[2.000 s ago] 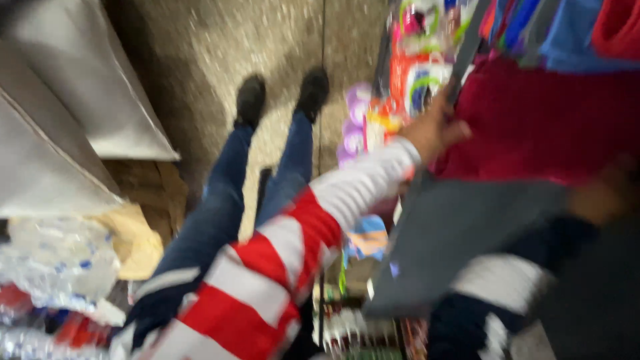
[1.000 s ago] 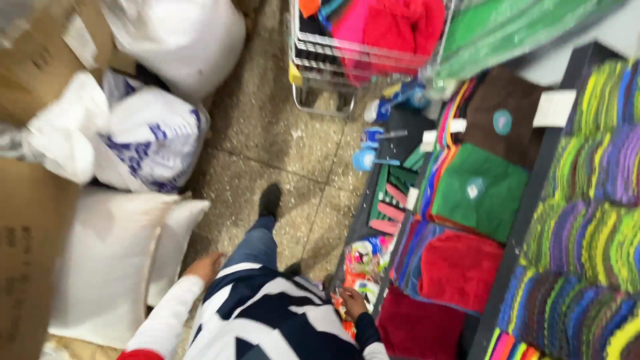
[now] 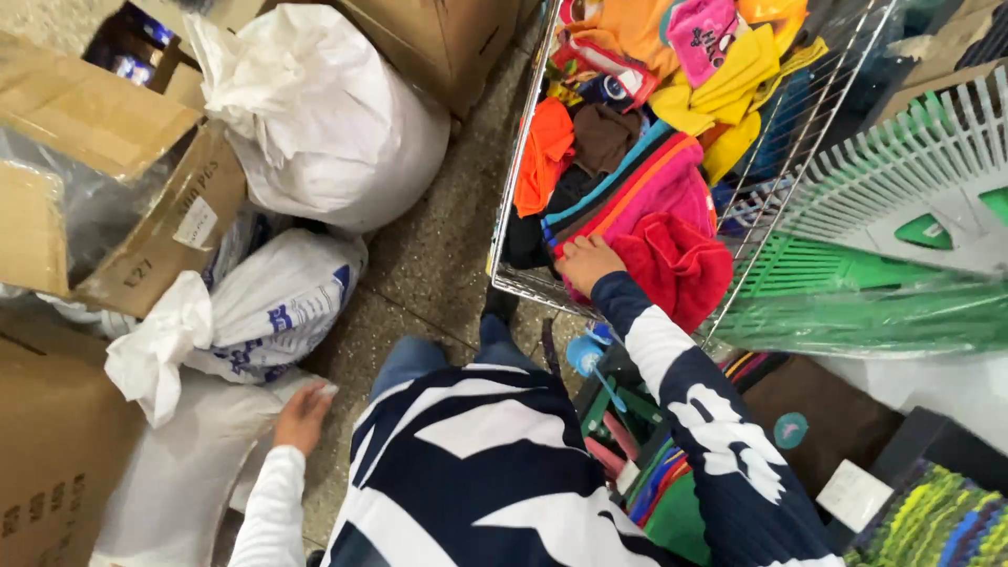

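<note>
In the head view, my right hand (image 3: 589,264) rests on the near edge of a pile of folded cloths (image 3: 630,185) in a wire shopping cart (image 3: 543,290); its fingertips press on the pink and red layers. A crumpled red cloth (image 3: 673,264) lies just right of it. Orange, brown and yellow cloths (image 3: 728,90) fill the cart farther off. My left hand (image 3: 303,417) hangs low at the left, beside a white sack (image 3: 197,449), its fingers loosely curled. A small pale bit shows at its fingertips, too small to name.
Full white sacks (image 3: 339,118) and cardboard boxes (image 3: 157,228) line the left. Green and grey plastic rake heads (image 3: 890,205) lie right of the cart. Below them are folded brown cloths (image 3: 819,417), a blue brush (image 3: 584,354) and striped woven textiles (image 3: 929,512).
The view has shifted toward the cart. My right hand has moved from beside the shelf of folded cloths onto the cloths in the cart. My left hand stays low by the sacks.
</note>
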